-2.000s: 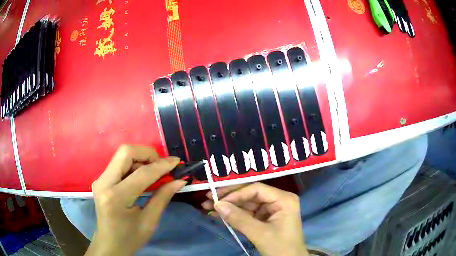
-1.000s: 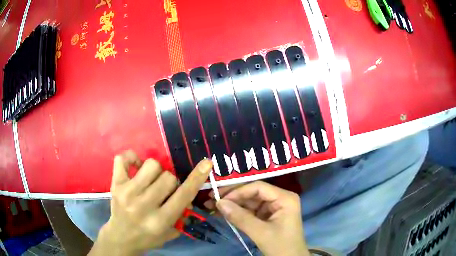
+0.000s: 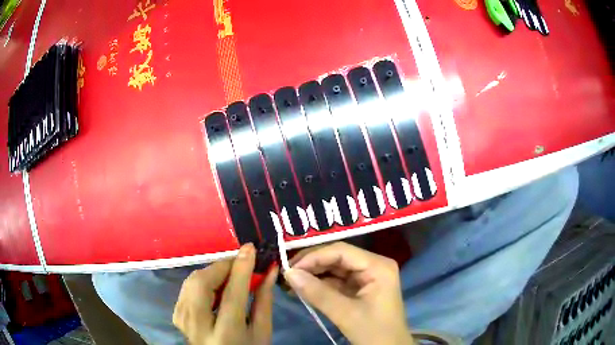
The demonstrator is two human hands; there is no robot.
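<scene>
Several black strips [image 3: 290,145] lie side by side on the red table cover. Most have white tape pieces [image 3: 347,209] at their near ends; the two leftmost show none. A white tape ribbon [image 3: 282,249] runs from the second or third strip's near end down to my right hand [image 3: 354,290], which pinches it between thumb and fingers. My left hand [image 3: 232,296] holds the red-handled snips [image 3: 256,277] at the table's edge, their dark blades beside the ribbon. The blade tips are blurred against the black strips.
A stack of black parts [image 3: 44,108] with white ends lies at the left. A green and black tool [image 3: 500,15] lies at the top right beside black pieces [image 3: 533,17]. The table's white edge [image 3: 499,193] runs above my lap. A grey tray [image 3: 580,303] with slots is at the lower right.
My left hand pressed a fingertip at the tape's end one second ago; it has drawn back and turned the snips up to the ribbon. My right hand still pinches the tape. The view has shifted slightly.
</scene>
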